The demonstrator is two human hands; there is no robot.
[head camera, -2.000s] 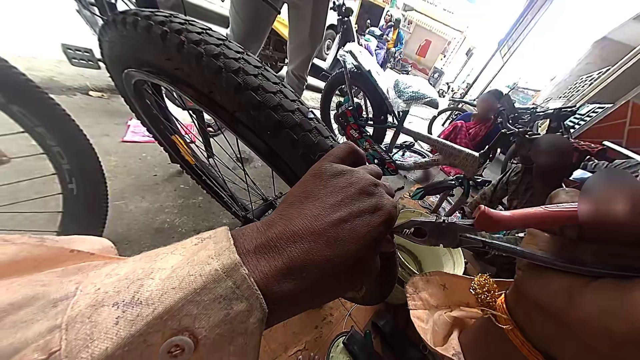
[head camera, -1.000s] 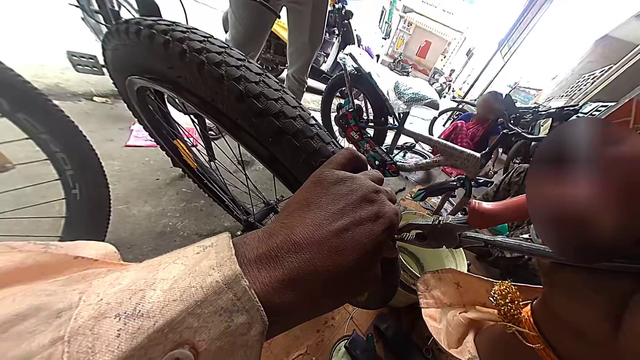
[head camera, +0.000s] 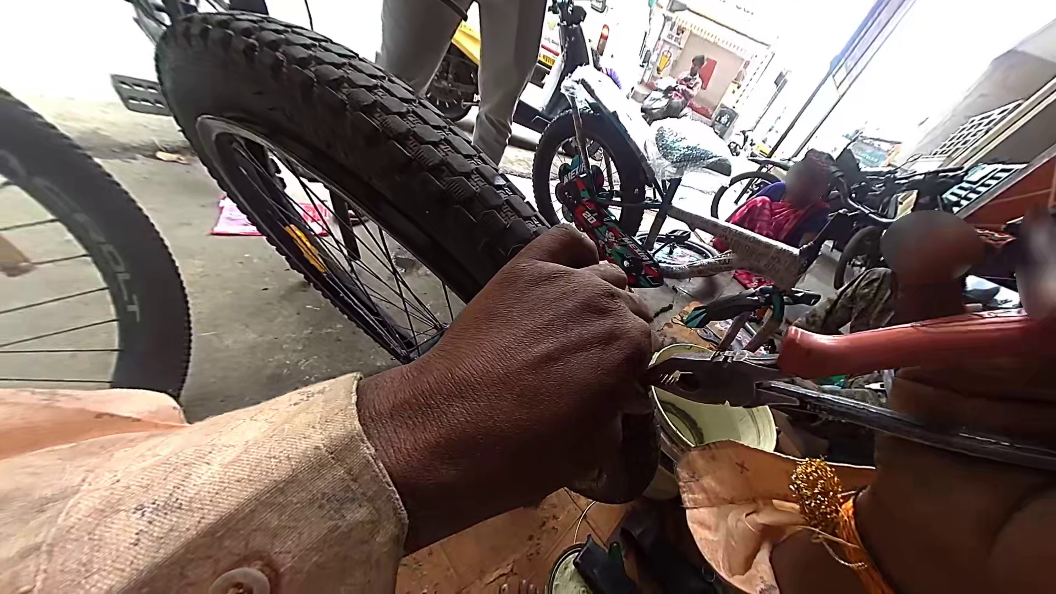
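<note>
My left hand (head camera: pixel 528 371) is closed around the knobby bicycle tyre (head camera: pixel 363 124), its knuckles at the tyre's lower right end; the fingertips are hidden. At the right, my right hand (head camera: pixel 965 437) holds combination pliers (head camera: pixel 726 375), one handle sleeved in red and the other bare metal. The jaws of the pliers touch or nearly touch the fingers of my left hand. What the jaws grip, if anything, is hidden. Spokes and a yellow reflector (head camera: pixel 305 247) show inside the wheel. A gold and orange band circles my right wrist.
Another bicycle wheel (head camera: pixel 148 280) stands at the far left. Behind the pliers is a pale bucket (head camera: pixel 726 425). A partly wrapped bicycle frame (head camera: pixel 734 239) lies beyond my left hand. A person in grey trousers (head camera: pixel 499 74) stands behind the tyre; another person (head camera: pixel 775 206) sits at the right.
The red handle has swung from partly behind a blurred patch into fuller view. My left hand stays at the tyre, and the pliers' jaws stay beside it.
</note>
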